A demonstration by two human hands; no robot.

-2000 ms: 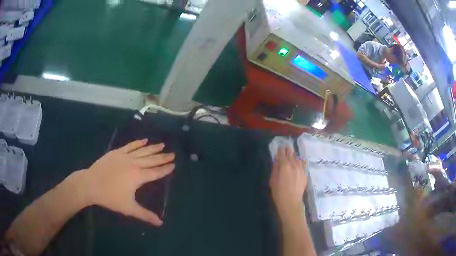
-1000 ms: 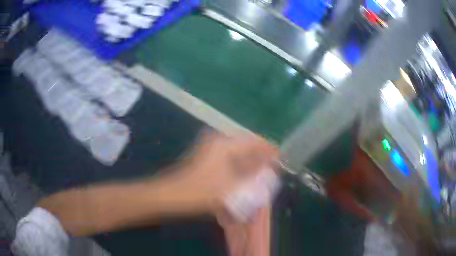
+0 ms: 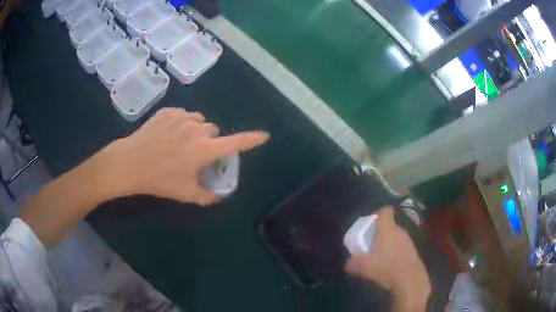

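My left hand (image 3: pixel 177 155) is over the dark green mat, with one white socket adapter (image 3: pixel 223 177) under its palm between thumb and fingers; the index finger points out to the right. My right hand (image 3: pixel 393 256) grips another white adapter (image 3: pixel 361 234) by its side, over the right part of the dark test pad (image 3: pixel 305 234). Whether that adapter touches the pad cannot be told.
Two rows of white adapters (image 3: pixel 139 92), pins showing, lie at the upper left. A pale metal strip (image 3: pixel 292 88) edges the mat before a green surface (image 3: pixel 329 67). The tester (image 3: pixel 503 201), its red-brown stand (image 3: pixel 463 228) and a post (image 3: pixel 469 140) are at right.
The view has swung left. My left hand, earlier spread empty over the pad, is now around an adapter left of it. My right hand has moved from the right-hand rows to the pad with an adapter.
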